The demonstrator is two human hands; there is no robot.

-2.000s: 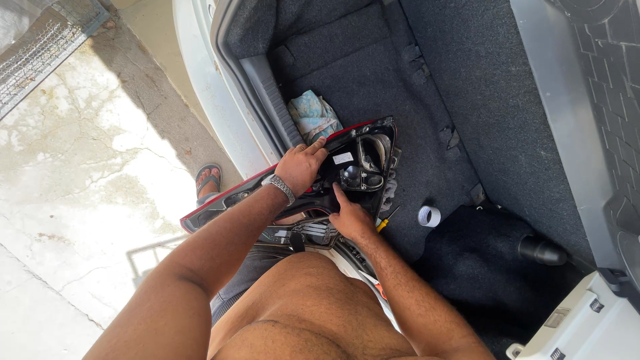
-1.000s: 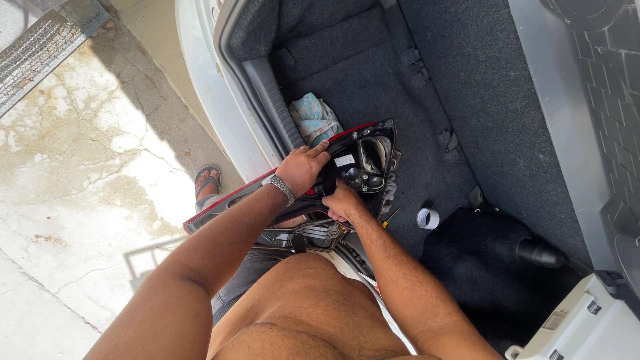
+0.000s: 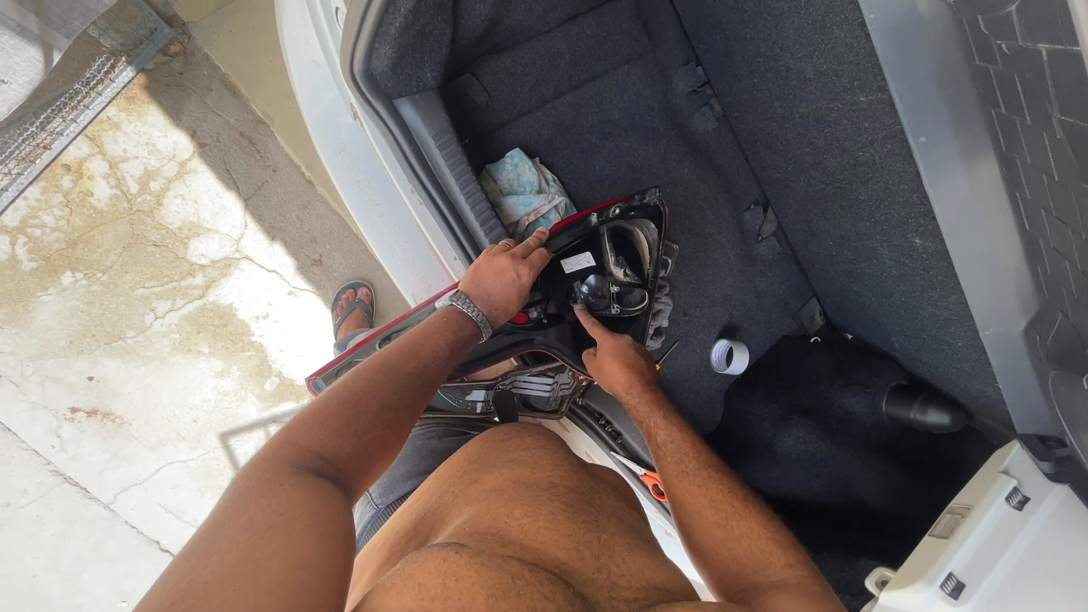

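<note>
A long car tail light housing (image 3: 586,221) with a red edge lies back side up across the sill of an open car trunk. My left hand (image 3: 507,274) grips it near the middle, fingers over the red edge. With its index finger out, my right hand (image 3: 616,353) touches the housing beside a rounded dark socket (image 3: 593,291); whether it holds anything small is hidden. Just below, nearer my belly, is a lamp holder plate (image 3: 527,387) with metal contact strips. A white label with writing is on the housing.
A crumpled patterned cloth (image 3: 525,191) lies behind the housing. On the trunk carpet are a roll of white tape (image 3: 729,356) and a thin tool with a yellow handle (image 3: 660,363). Orange-handled scissors (image 3: 653,485) rest at the bumper. A white panel (image 3: 977,527) stands at lower right.
My right hand has shifted from its curled pose against the housing to a pointing one, its index finger extended near the socket. My left hand stays on the housing.
</note>
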